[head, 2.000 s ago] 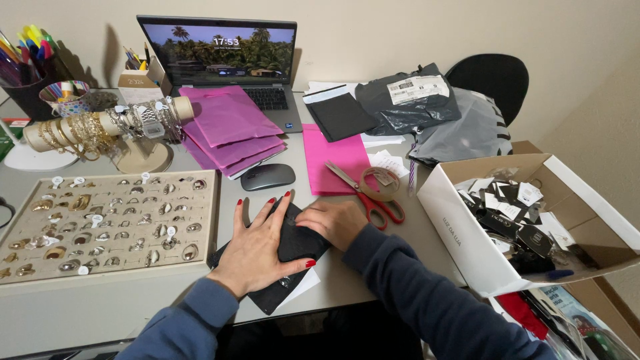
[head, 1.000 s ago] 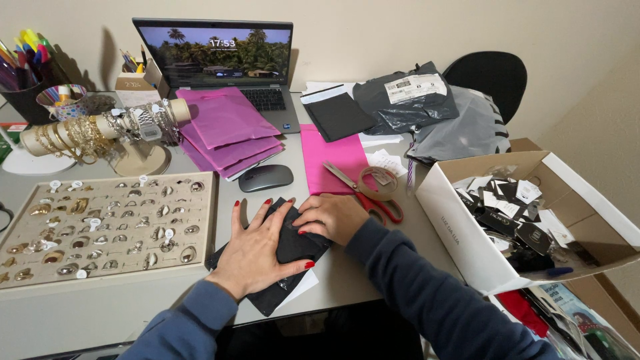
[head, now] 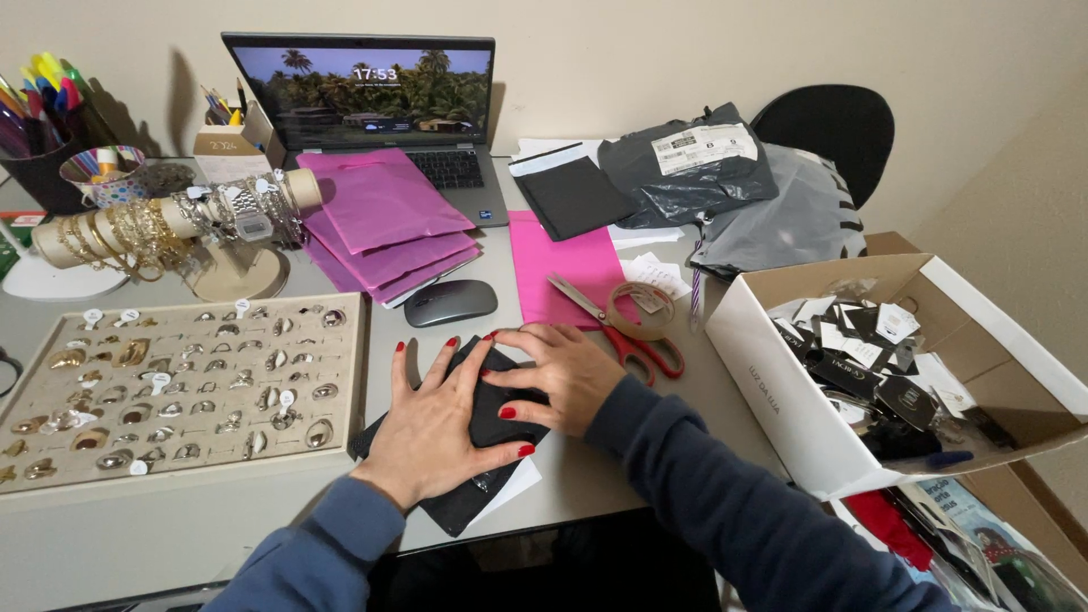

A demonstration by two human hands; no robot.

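A black bag or envelope [head: 459, 506] lies tilted on the desk near its front edge, with a white paper [head: 510, 489] partly under it. Flat on top of it rests my left hand [head: 433, 433], fingers spread. My right hand [head: 557, 374] touches the bag's upper right part, fingers apart and slightly bent, close to the left fingertips. Most of the bag is hidden under both hands. Just beyond the right hand are red-handled scissors [head: 633, 344] and a roll of tape [head: 642, 310], partly over a bright pink envelope [head: 565, 263].
At the left lie a tray of rings [head: 204, 382] and a bracelet stand [head: 238, 268]. Behind are a laptop [head: 361, 98], purple envelopes [head: 391, 200], a mouse [head: 450, 303] and dark plastic mailers [head: 697, 183]. An open white box [head: 807, 425] with jewellery cards stands at the right.
My right hand has shifted slightly, and its fingers are more spread over the bag than before. The left hand stays on the bag.
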